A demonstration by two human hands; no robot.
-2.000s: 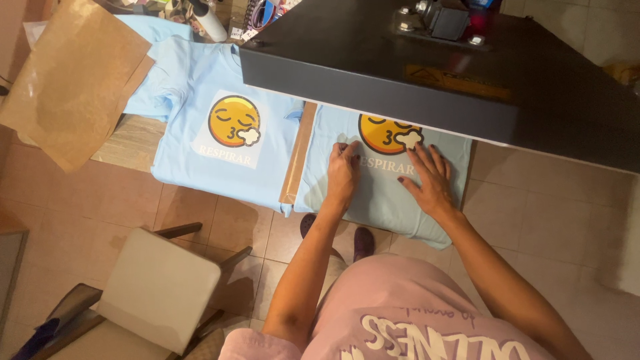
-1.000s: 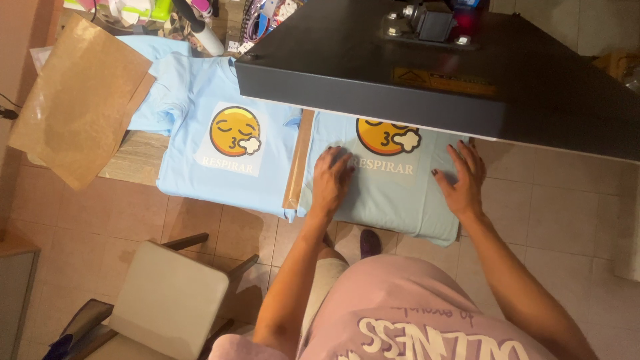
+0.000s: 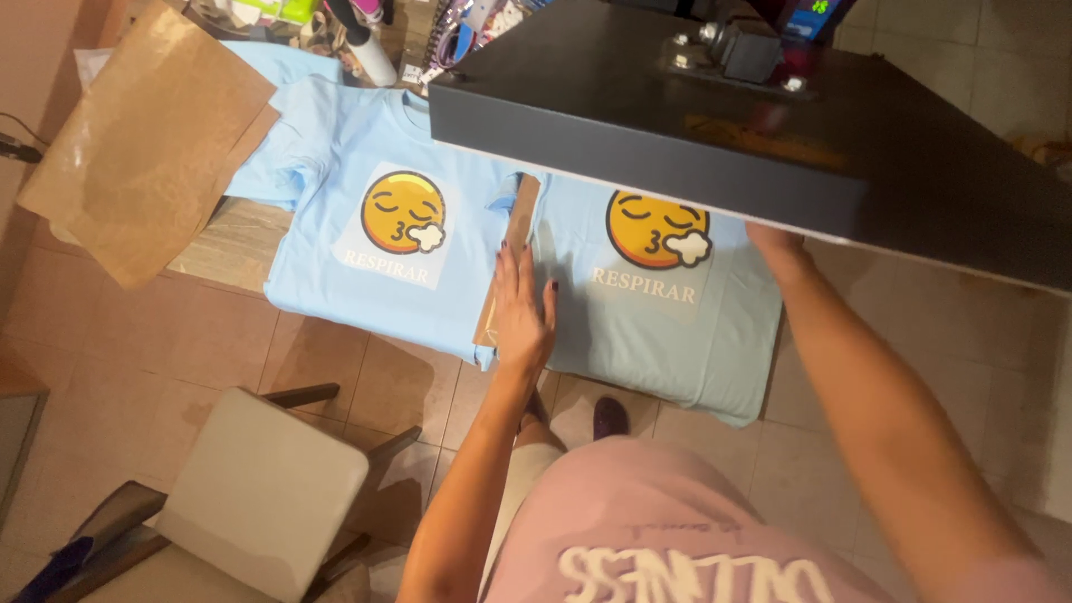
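My left hand (image 3: pixel 525 314) lies flat, fingers extended, on the left edge of a light blue T-shirt (image 3: pixel 670 352), beside a strip of brown sheet (image 3: pixel 523 209). This shirt lies under the raised black upper plate of a heat press (image 3: pixel 645 159) and bears a yellow blowing-face emoji print (image 3: pixel 645 230) with white lettering. My right hand (image 3: pixel 772 243) is at the shirt's right edge, its fingers hidden beneath the plate, so its grip cannot be seen. A second light blue T-shirt (image 3: pixel 318 268) with a matching print under clear film (image 3: pixel 435 272) lies at the left.
Brown sheets (image 3: pixel 151 142) overhang the wooden table (image 3: pixel 239 243) at the left, next to more folded blue fabric (image 3: pixel 280 126). A white bottle (image 3: pixel 373 60) and clutter stand behind. A chair (image 3: pixel 264 494) is at the lower left. The press plate overhangs the right side.
My left hand has moved left to the shirt's edge, its fingers now extended. My right hand has moved away from me along the right edge, partly under the plate.
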